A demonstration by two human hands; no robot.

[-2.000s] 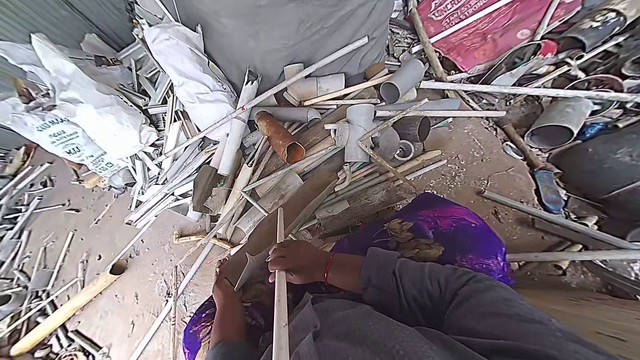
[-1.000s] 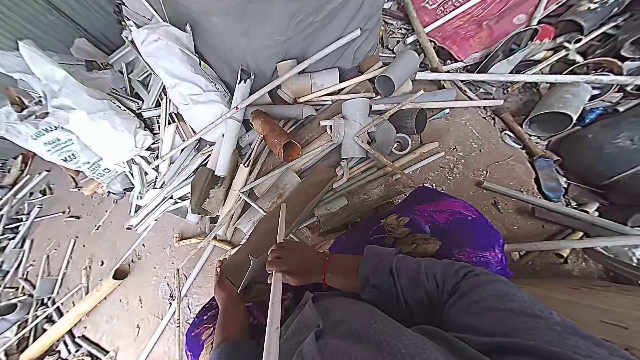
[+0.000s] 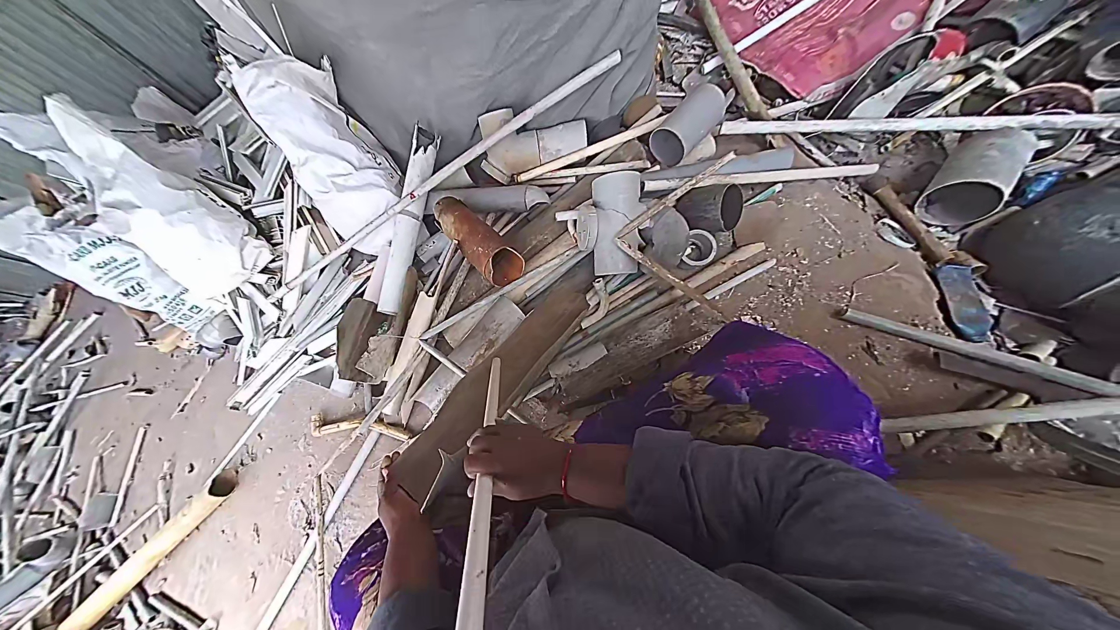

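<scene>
My right hand [image 3: 518, 462], with a red band at the wrist, is closed around a long pale rod [image 3: 479, 534] that slants up from the bottom edge. To its left, my left hand [image 3: 401, 499] grips the near end of a long brown trough-like piece [image 3: 490, 385], which seems to be a split pipe and reaches up into the pile. Its near edge is jagged and bent. Purple patterned cloth [image 3: 744, 394] covers my legs on both sides of the hands. A rusty orange pipe [image 3: 481, 242] and a grey pipe tee [image 3: 617, 223] lie beyond.
White sacks [image 3: 157, 227] with scrap strips stand at the left. A yellowish pipe [image 3: 149, 560] lies at lower left. Grey pipe pieces [image 3: 976, 179] and a red sack [image 3: 814, 39] are at the upper right. Long pale pipes [image 3: 980, 354] cross the ground on the right.
</scene>
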